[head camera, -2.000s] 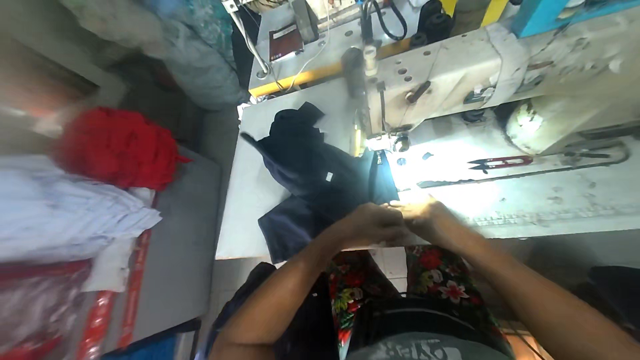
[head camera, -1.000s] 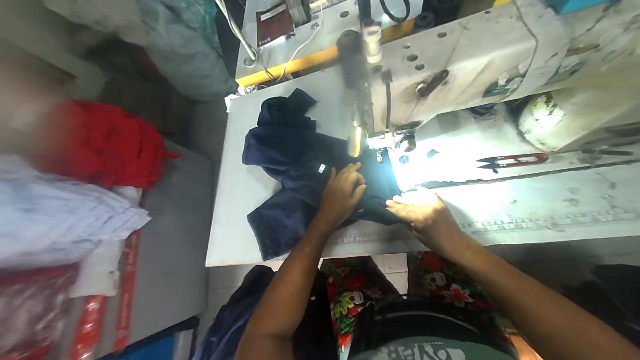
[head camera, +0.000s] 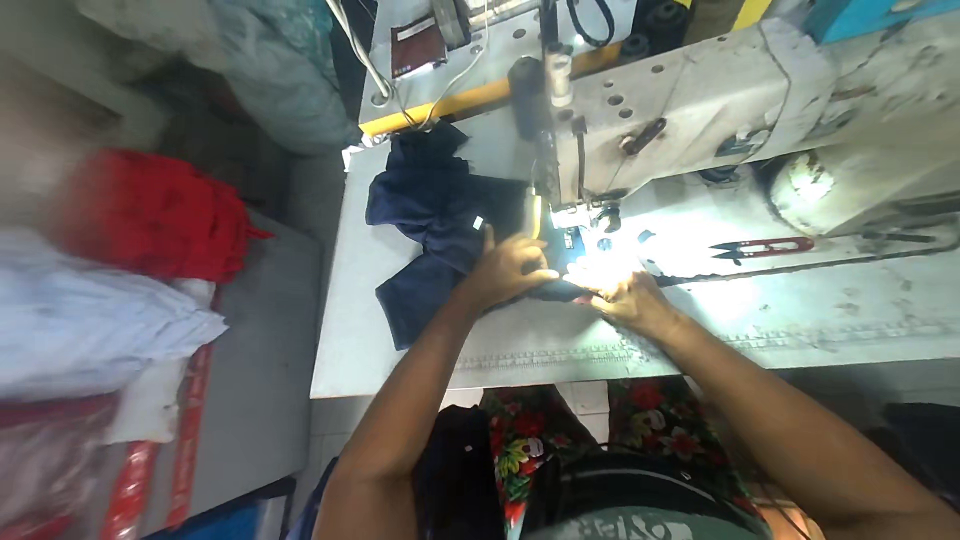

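Note:
A dark navy garment point(head camera: 442, 217) lies bunched on the sewing machine table point(head camera: 352, 330), its right end by the lit needle area of the sewing machine point(head camera: 675, 112). My left hand point(head camera: 510, 270) rests on the cloth just left of the presser foot, fingers spread. My right hand point(head camera: 626, 296) is at the garment's right edge below the needle area, thumb and fingers together at the cloth; glare hides part of the fingertips. A small label point(head camera: 570, 240) shows on the cloth beside the foot.
Red-handled thread snips point(head camera: 765, 247) lie on the table to the right. Red cloth point(head camera: 172, 217) and white cloth point(head camera: 90, 322) are piled at the left. A second machine table with a yellow edge point(head camera: 450, 101) stands behind. Dark fabric point(head camera: 457, 472) hangs by my lap.
Two seconds ago both hands were together at the cloth's front edge. My left hand then moved left onto the garment, and it now sits a little nearer my right hand than one second ago.

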